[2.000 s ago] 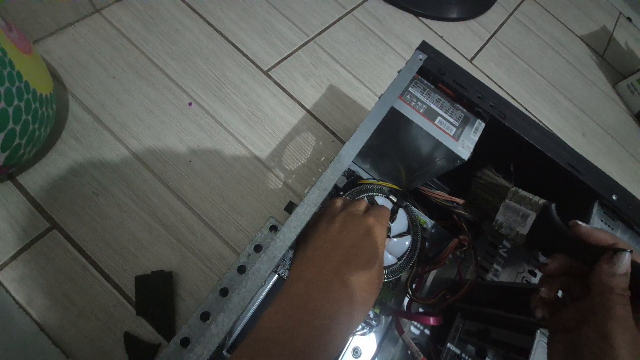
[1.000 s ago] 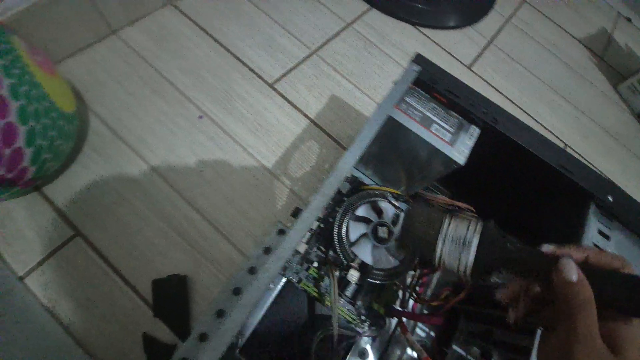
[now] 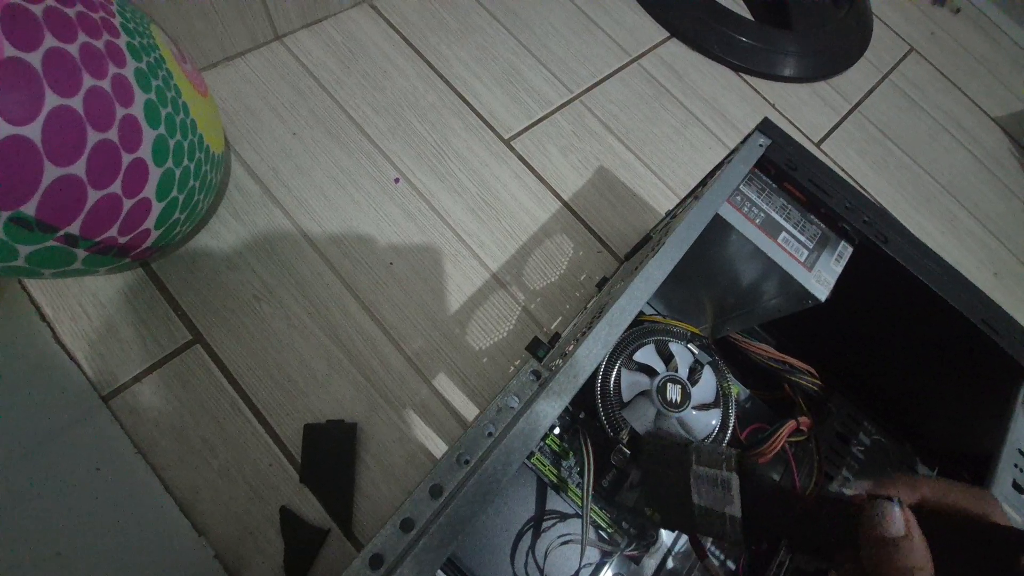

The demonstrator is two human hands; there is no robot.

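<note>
My right hand [image 3: 904,520] grips the dark handle of a flat brush [image 3: 712,488] at the lower right, its fingers closed around it. The brush has a pale worn band, and its bristles lie over the motherboard [image 3: 572,480] just below the round CPU cooler fan [image 3: 674,392]. The fan has white blades inside a ring of metal fins. The fan and board sit in an open computer case [image 3: 560,384] lying on the tiled floor. Beside the fan run orange, yellow and black cables [image 3: 780,364]. My left hand is out of view.
A power supply [image 3: 752,256] with a printed label sits at the case's upper corner. Two dark flat pieces [image 3: 328,472] lie on the floor at the lower left. A polka-dotted rounded object [image 3: 104,136] stands at upper left, and a black round base [image 3: 776,48] at the top.
My left hand, at the cooler fan two seconds ago, has left the view. The brush has moved from near the power supply, across the fan's side, to just below the fan.
</note>
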